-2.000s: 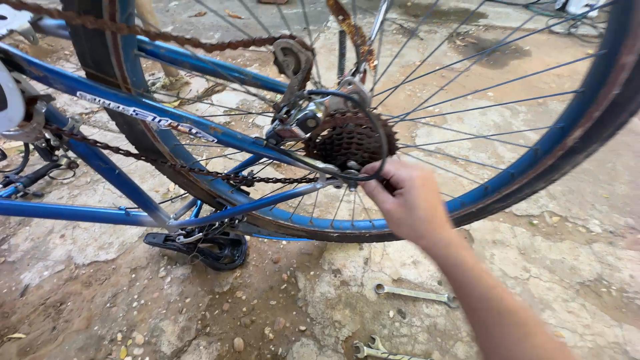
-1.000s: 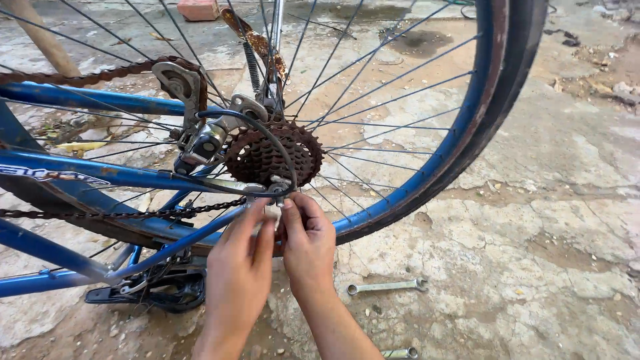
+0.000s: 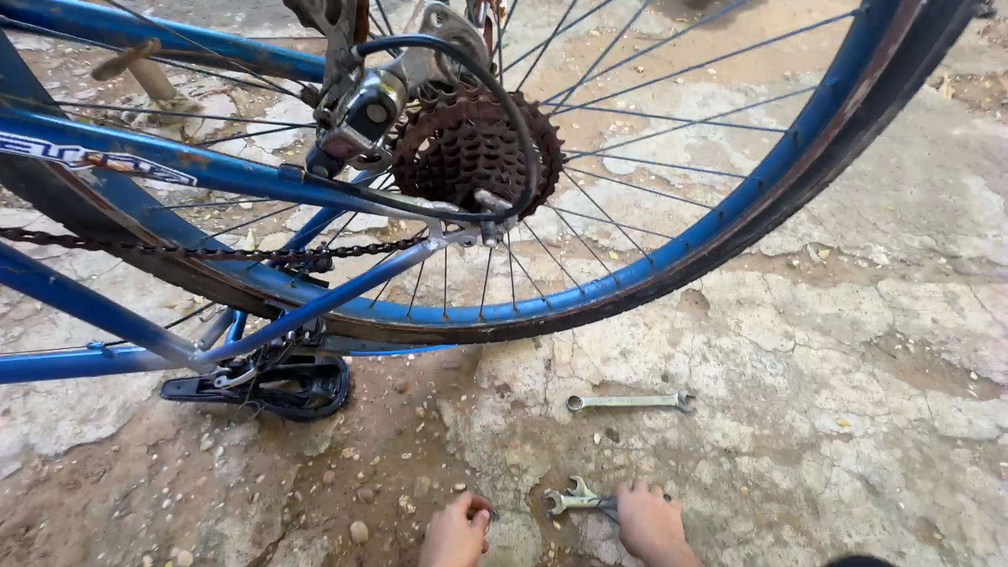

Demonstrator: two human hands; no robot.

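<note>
My right hand rests over wrenches lying on the ground, their open jaws showing left of its fingers; whether it grips them cannot be told. My left hand is low in the view, thumb near fingertips, with a small dark thing perhaps at the tips. A combination wrench lies farther forward. Above stands a blue bicycle's rear wheel with a rusty cassette, an axle end with a nut, a rear derailleur and a black looped cable housing.
The blue frame tubes and a rusty chain reach left. A black saddle or pedal part sits low beneath the frame. The ground is cracked concrete and dirt with pebbles. A wooden stick-like piece stands behind the frame.
Both hands have left the axle end below the cassette and moved down to the ground area. My right hand is now at the wrenches. The view has shifted.
</note>
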